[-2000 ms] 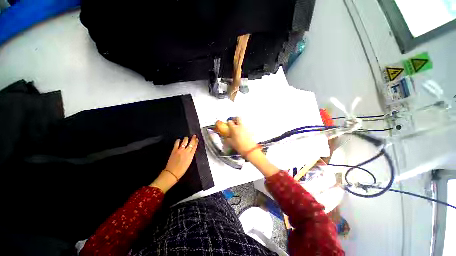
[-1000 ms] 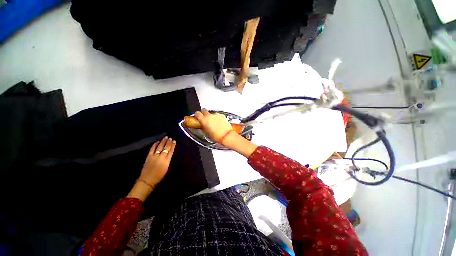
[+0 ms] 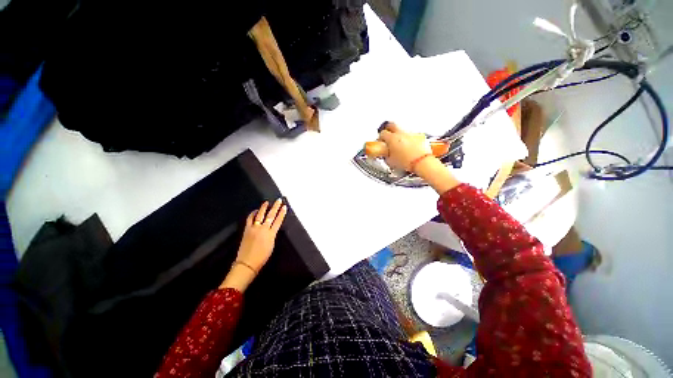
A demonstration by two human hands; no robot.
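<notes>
A black garment panel (image 3: 184, 229) lies flat on the white table cover (image 3: 332, 192), with a narrow greyer hem strip (image 3: 291, 221) along its right end. My left hand (image 3: 258, 238) rests flat on the panel with its fingertips at the strip. My right hand (image 3: 407, 150) grips the orange handle of a steam iron (image 3: 380, 168). The iron stands on the white cover, right of the panel and apart from it. My palm hides part of the handle.
A large black garment stack (image 3: 170, 74) is at the far side, with a tan strip (image 3: 280, 70) against it. Dark cloth (image 3: 63, 255) lies at the left. Hoses (image 3: 509, 85) hang at right, tied with white string. A white round container (image 3: 443, 294) is below the table edge.
The iron, over the panel's end a second ago, is now right of it on the white cover. My left hand has moved to the hem strip. The view has turned.
</notes>
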